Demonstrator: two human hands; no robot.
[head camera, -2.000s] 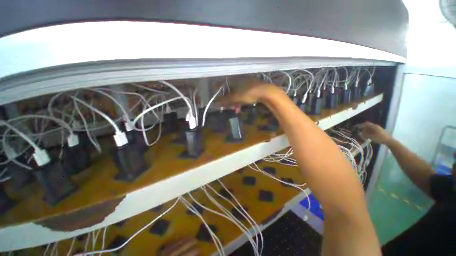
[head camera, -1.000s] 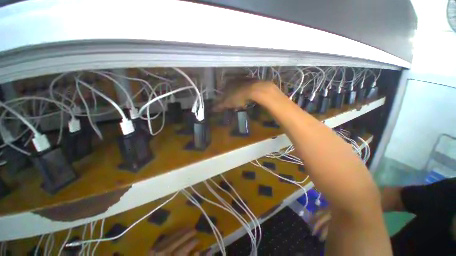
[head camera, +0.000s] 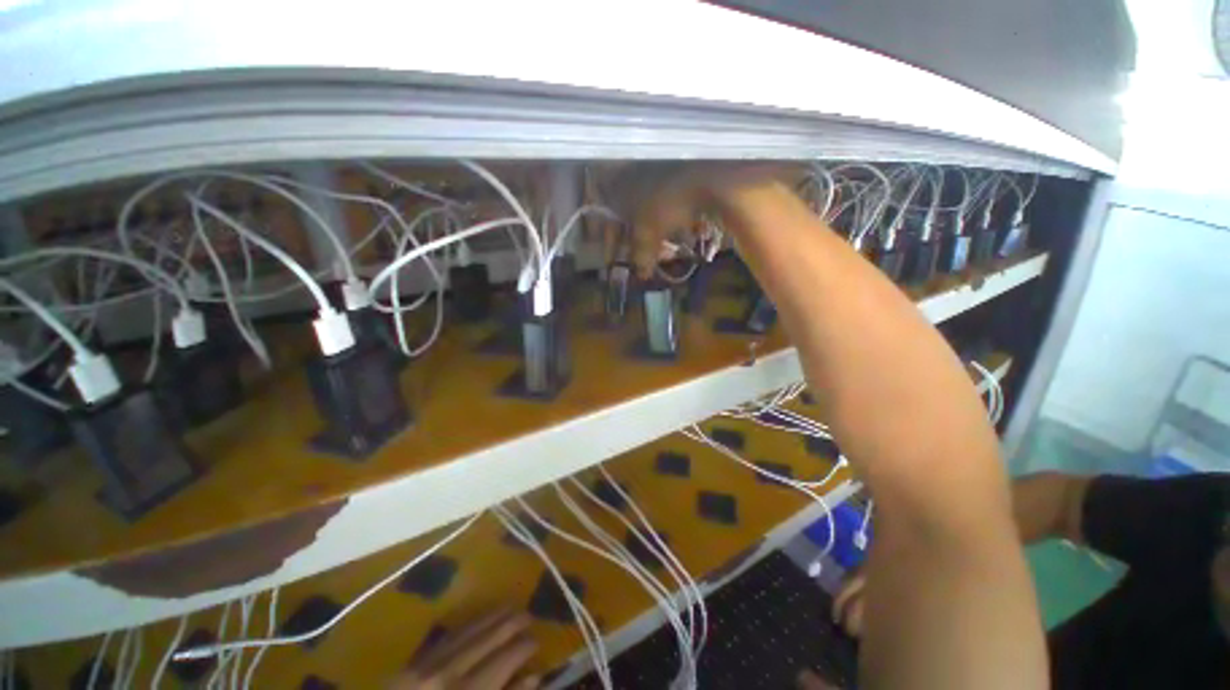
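Black power adapters (head camera: 358, 398) stand on the yellow upper socket shelf (head camera: 445, 404), many with white cable plugs (head camera: 332, 330) in their tops. My right hand (head camera: 668, 223) reaches in over the shelf, above and behind a black adapter (head camera: 658, 324) with no plug visible in its top. Its fingers are blurred among adapters and cables, so its grip is unclear. My left hand (head camera: 472, 656) is low on the lower yellow board (head camera: 506, 559), cut off by the bottom edge; only fingers show and its grip cannot be told.
The white shelf edge (head camera: 580, 449) has a chipped brown patch. White cables (head camera: 648, 566) hang below it over dark sockets (head camera: 718, 507). A black perforated liner (head camera: 755, 627) with a blue rim (head camera: 843, 532) lies below. Another person's black sleeve (head camera: 1147, 526) and forearm are at right.
My right hand has shifted slightly right and deeper among the adapters. The other person's arm has dropped from the shelf end toward the blue rim. My left hand has stayed low on the board.
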